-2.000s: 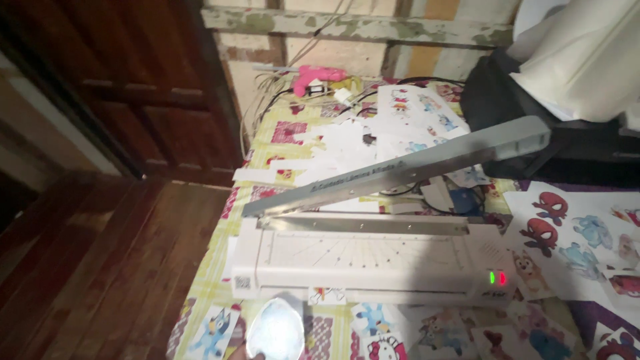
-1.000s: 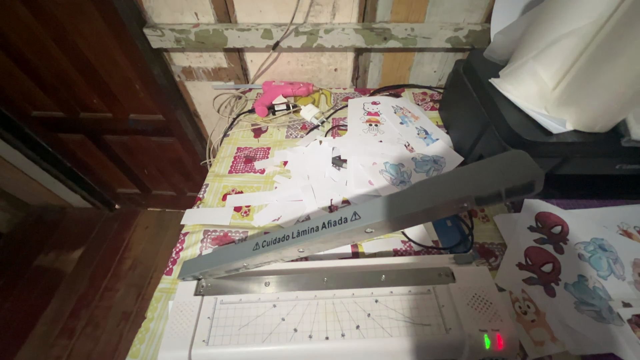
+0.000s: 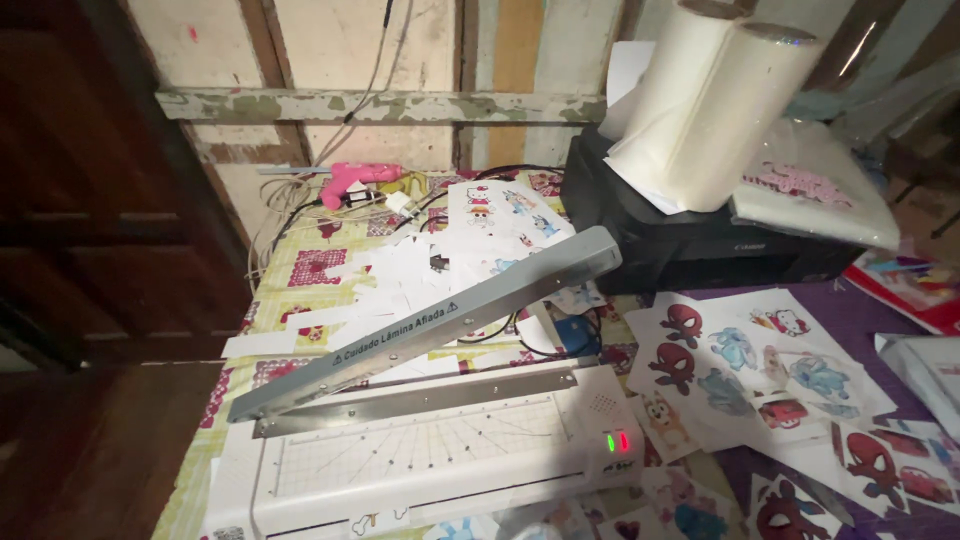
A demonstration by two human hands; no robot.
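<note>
Neither of my hands shows in the head view. A white paper trimmer (image 3: 420, 450) with a printed grid lies along the near part of the table, a green and a red light lit at its right end. Its grey blade arm (image 3: 427, 322) is raised at a slant, hinged at the left and high at the right. Printed character sheets (image 3: 727, 367) lie to the right of the trimmer, some overlapping. Another printed sheet (image 3: 506, 214) and white paper scraps (image 3: 397, 270) lie behind the arm. More cut-out pictures sit along the near edge of the view, partly cut off.
A black Canon printer (image 3: 720, 259) stands at the back right, bearing two upright rolls of whitish film (image 3: 697, 112) and a plastic-wrapped pack (image 3: 817, 187). A pink glue gun (image 3: 360, 180) and tangled cables (image 3: 289, 199) lie near the wall. A wooden door (image 3: 112, 180) is at the left.
The view has shifted, showing more of the printer and the right side. The roundish pale thing seen near the trimmer's front two seconds ago is out of view. The blade arm remains raised.
</note>
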